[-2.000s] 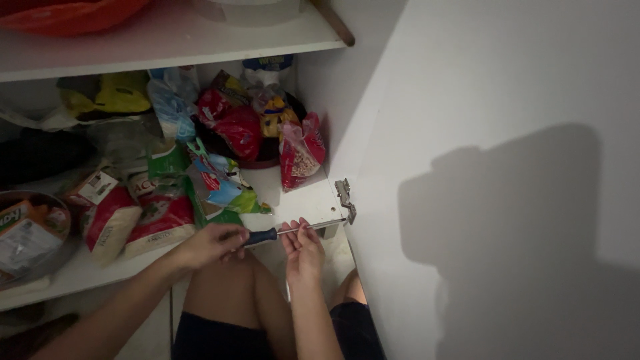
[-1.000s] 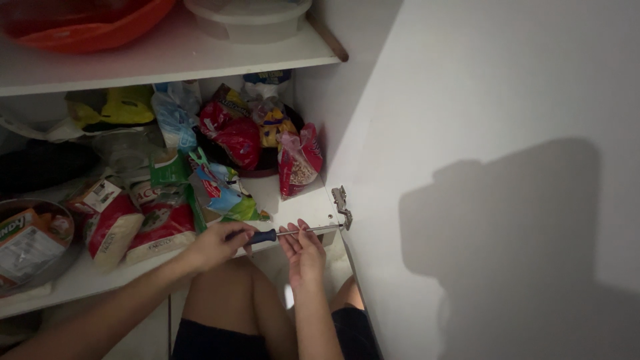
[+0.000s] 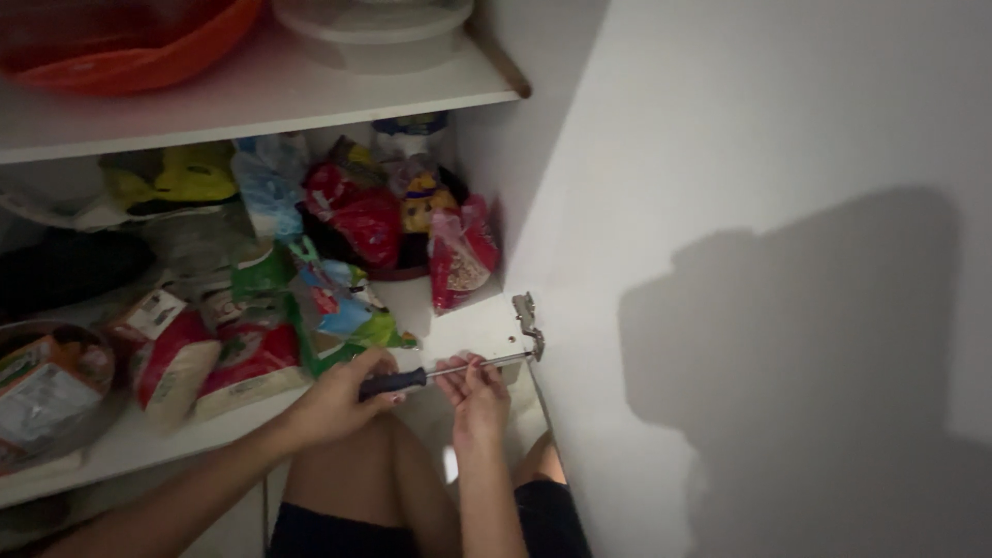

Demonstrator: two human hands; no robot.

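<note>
A screwdriver with a dark blue handle lies roughly level, its metal shaft pointing right. My left hand holds the handle between thumb and fingers. Further along, the fingertips of my right hand pinch the shaft. The screwdriver's tip meets the lower part of a metal cabinet hinge, which is fixed by the inner edge of the white door panel. Whether the tip sits in a screw cannot be told. Beside the hinge, a small hole or screw shows in the white lower shelf.
Food packets and a pink-red bag crowd the lower shelf, with a bowl of packets at left. Above, the upper shelf holds a red basin and a clear container. My knees are below my hands.
The fingers of my left hand have shifted on the screwdriver's handle. My right hand stays at the shaft, and the tip remains by the hinge.
</note>
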